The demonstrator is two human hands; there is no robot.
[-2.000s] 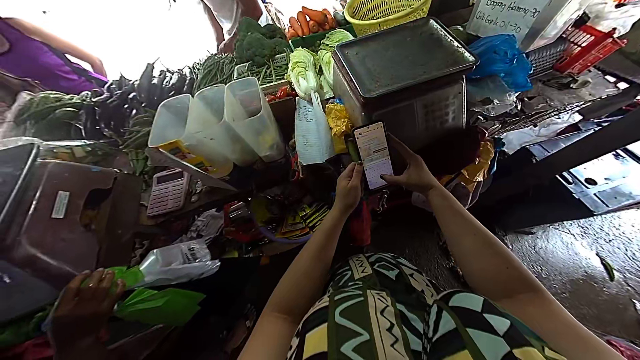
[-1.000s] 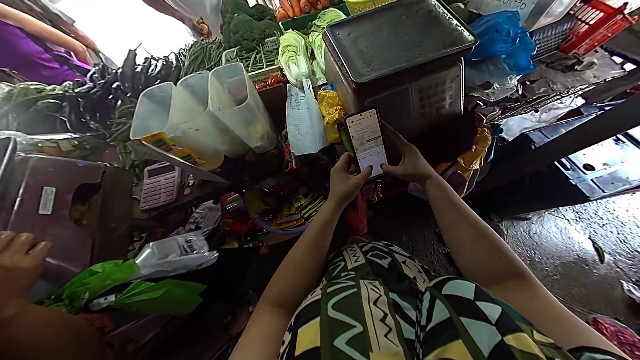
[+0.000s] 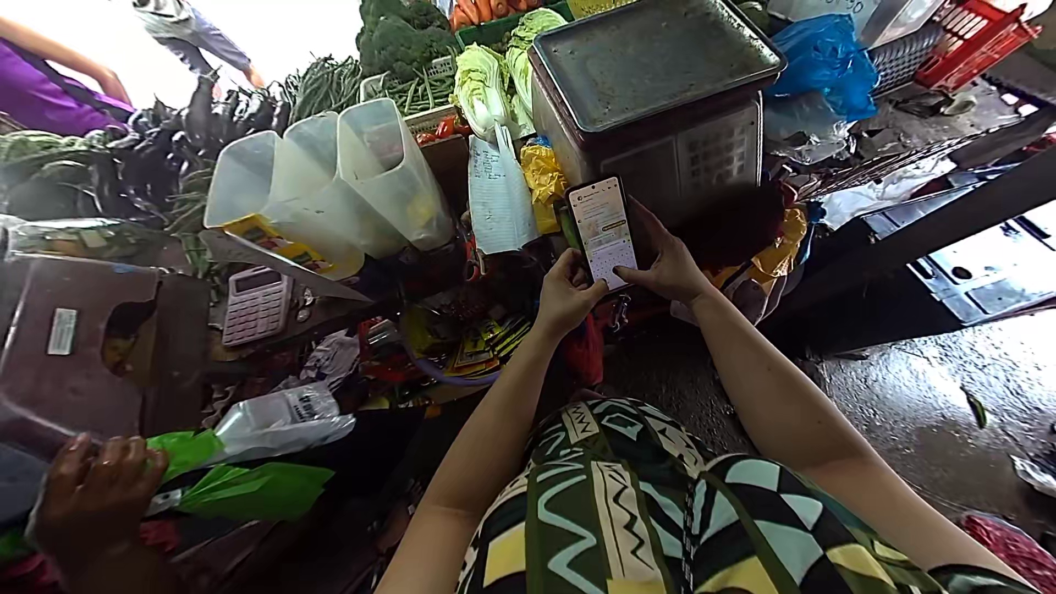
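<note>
A smartphone (image 3: 604,235) with its screen lit stands tilted between my two hands, close to the front of a weighing scale with a metal tray (image 3: 656,62). My left hand (image 3: 569,297) grips the phone's lower left edge, its thumb at the bottom of the screen. From the other side my right hand (image 3: 667,262) holds the phone, fingers behind it and thumb over the lower screen, where a keyboard shows. Just left of the phone are a yellow plastic bag (image 3: 543,186) and a sheet of paper with writing (image 3: 497,194).
Clear plastic containers (image 3: 388,173), a pink calculator (image 3: 256,305), eggplants (image 3: 198,115) and napa cabbage (image 3: 481,87) cover the stall. Another person's hand (image 3: 103,495) is at lower left by green plastic bags (image 3: 256,491). A red basket (image 3: 973,45) is at upper right.
The other person's hand at lower left has shifted between frames and now lies beside the green bags. Both my hands have stayed on the phone.
</note>
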